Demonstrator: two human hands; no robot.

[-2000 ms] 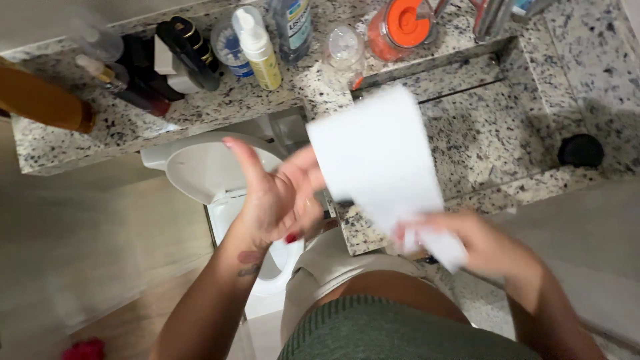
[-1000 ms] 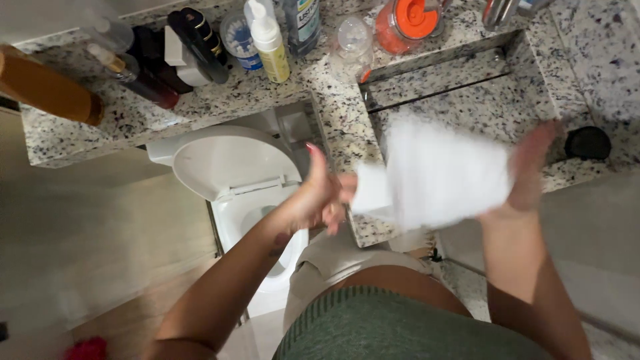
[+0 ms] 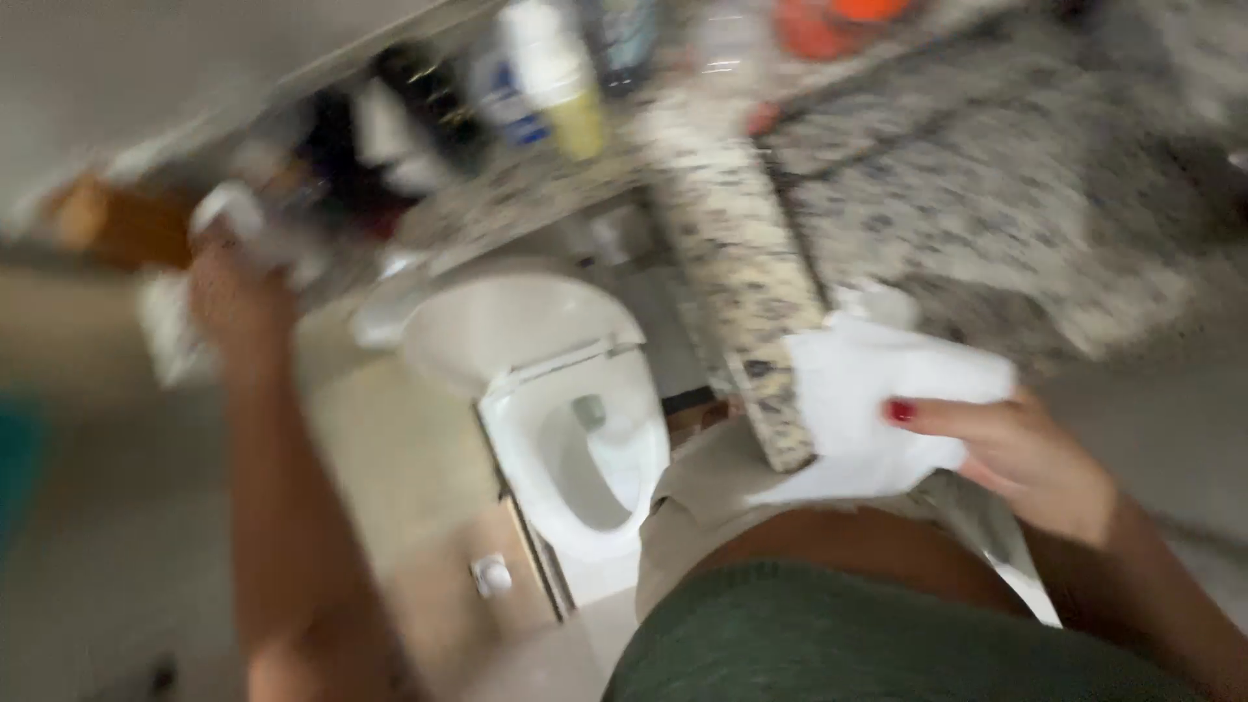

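Observation:
My right hand [image 3: 1033,448] grips a white sheet of paper or cloth [image 3: 868,400] beside the end of the granite counter, its thumb with a red nail lying on top. At the far left, my left hand [image 3: 234,273] is raised near the shelf and blurred. Something whitish [image 3: 229,210] shows at its fingers, and another white patch [image 3: 171,327] is just below; whether it holds either, I cannot tell. An amber bottle [image 3: 127,224] lies just beyond that hand.
A granite shelf [image 3: 487,210] carries a white and yellow pump bottle [image 3: 561,83], dark containers and an orange-lidded jar [image 3: 829,19]. Below stands a toilet [image 3: 585,458] with its lid up. A granite sink basin [image 3: 955,195] is at the right, and a small whitish object [image 3: 490,575] is low down.
My left hand has moved away from the white sheet, out to the left by the shelf. My right hand still has the sheet, now lower beside the counter's end. The view has shifted and blurred.

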